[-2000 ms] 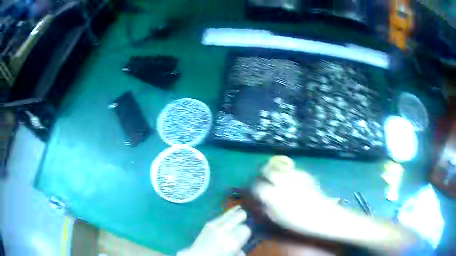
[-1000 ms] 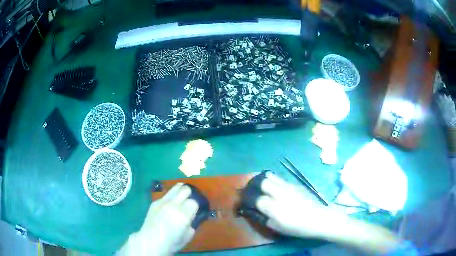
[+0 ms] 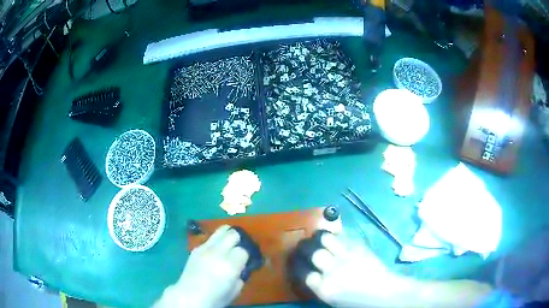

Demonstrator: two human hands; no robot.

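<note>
The orange-brown assembly jig lies flat at the bottom centre, with dark knobs at its upper corners. My left hand rests over its left part and my right hand over its right part. The fingers of both are curled inward and a gap separates the hands. Black covers the fingertips of both hands and looks like finger cots. Whether either hand holds a small part is hidden. Thin dark tweezers lie right of the jig.
A black parts tray with screws and chunkier pieces stands behind. Round dishes and black heat sinks are at left. A cream pile, a white dish, a crumpled white bag and a second jig are also in view.
The view has swung right since two seconds ago and is sharper. The jig now shows flat under both hands. Since one second ago my right hand has moved slightly down, uncovering the upper right knob.
</note>
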